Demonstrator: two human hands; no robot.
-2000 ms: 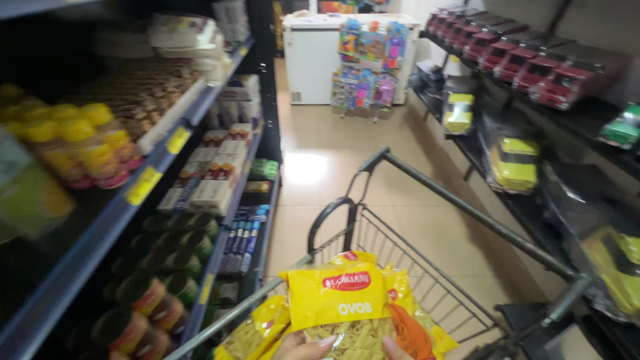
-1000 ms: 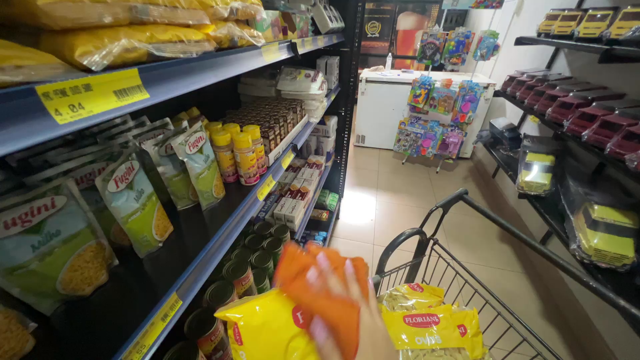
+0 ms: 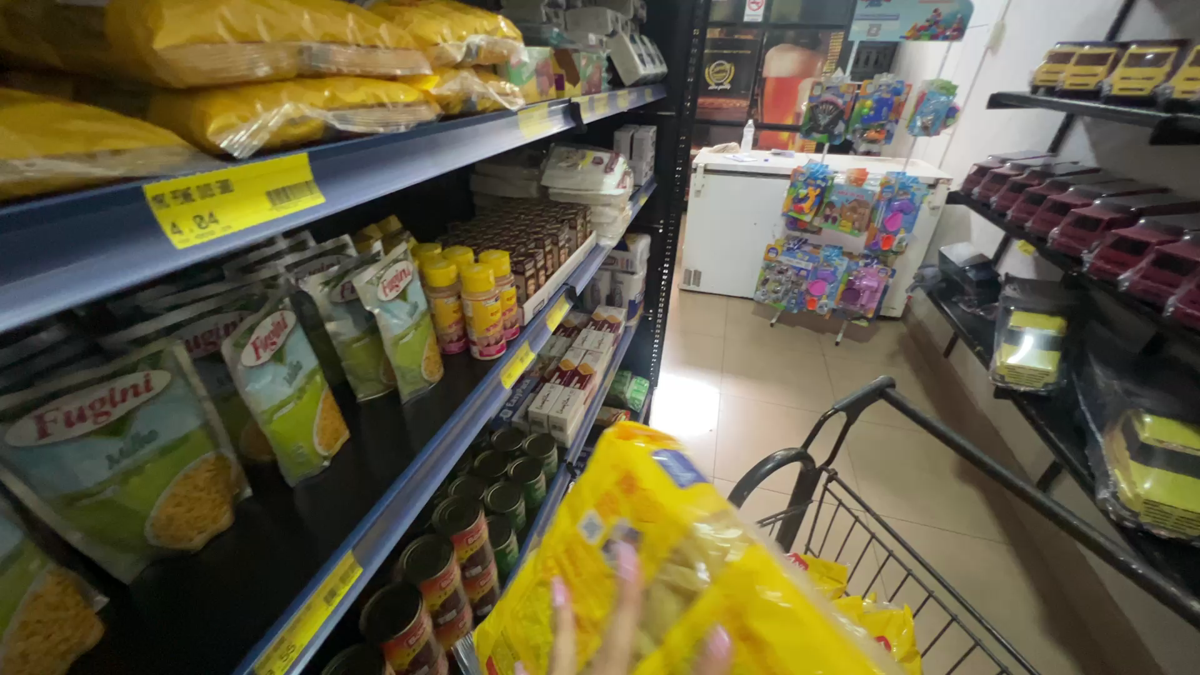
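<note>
At the bottom centre my left hand (image 3: 619, 609) lies with spread fingers across a yellow plastic pasta bag (image 3: 656, 553), which it holds tilted. The palm and wrist are cut off by the frame edge. My right hand is out of view. Just right of the held bag is a metal-wire shopping cart (image 3: 923, 562) with a dark handle bar, and more yellow pasta bags (image 3: 877, 619) lie in it, partly hidden. Left of the bag, several metal cans (image 3: 459, 525) stand on a lower shelf.
The left shelving (image 3: 403, 478) carries corn pouches (image 3: 281, 384), yellow-capped bottles (image 3: 480, 305) and large yellow bags (image 3: 281, 103). On the right, racks hold maroon toy trucks (image 3: 1078, 211) and yellow toy vehicles (image 3: 1158, 459). A white chest freezer (image 3: 736, 225) and a toy display (image 3: 844, 234) stand ahead.
One second ago my right hand held an orange item over a yellow bag; both that hand and the item are now out of view. The view has turned left since the earliest frame.
</note>
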